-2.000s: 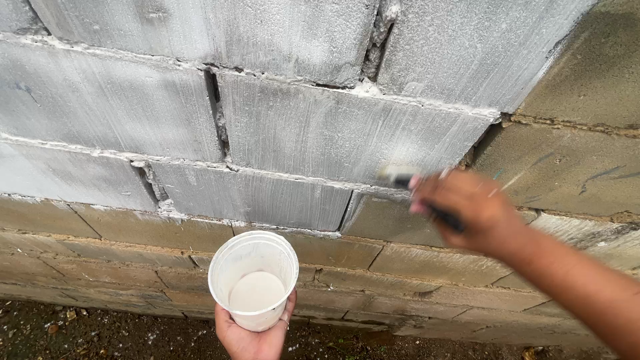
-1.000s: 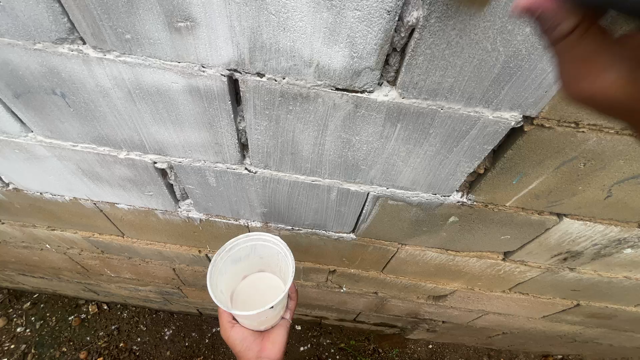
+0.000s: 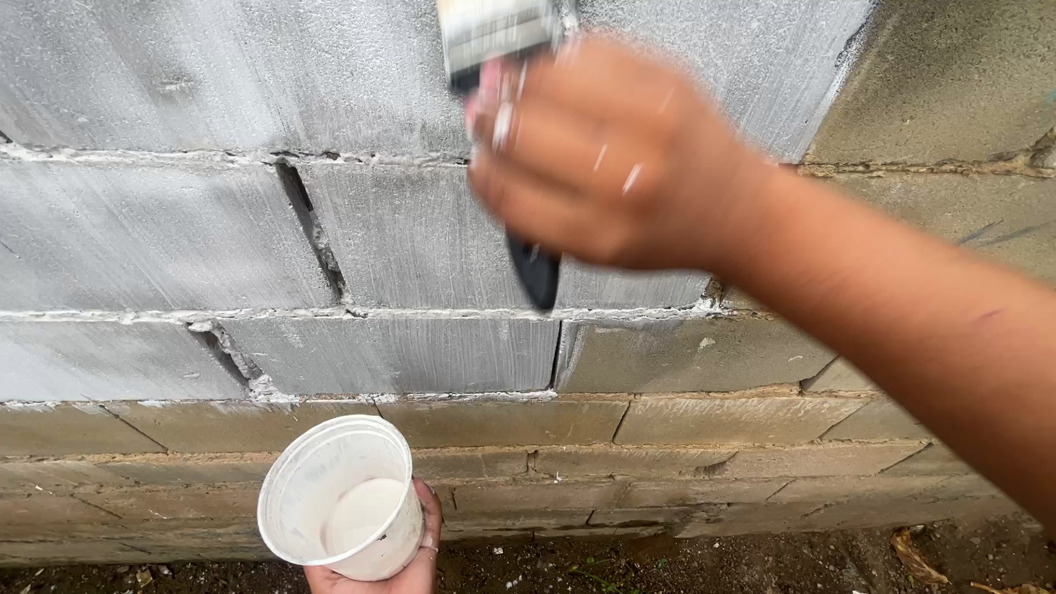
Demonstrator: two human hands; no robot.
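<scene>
My right hand, blurred and flecked with white, grips a flat paintbrush with a black handle and metal ferrule. Its head points up, at the upper middle of the concrete block wall; the bristle tips are cut off by the frame's top, so contact cannot be told. Below, my left hand holds a white plastic tub from beneath and the right side. White paint lies in the tub's bottom. The wall's upper blocks carry thin, streaky white paint.
Bare brownish blocks form the lower courses and the right side of the wall. Open gaps show in several upright joints. Dark soil runs along the wall's foot, with a dry leaf at the lower right.
My right hand with the brush has come from the upper right edge, where it was one second ago, to the upper middle of the wall. The tub stays in my left hand.
</scene>
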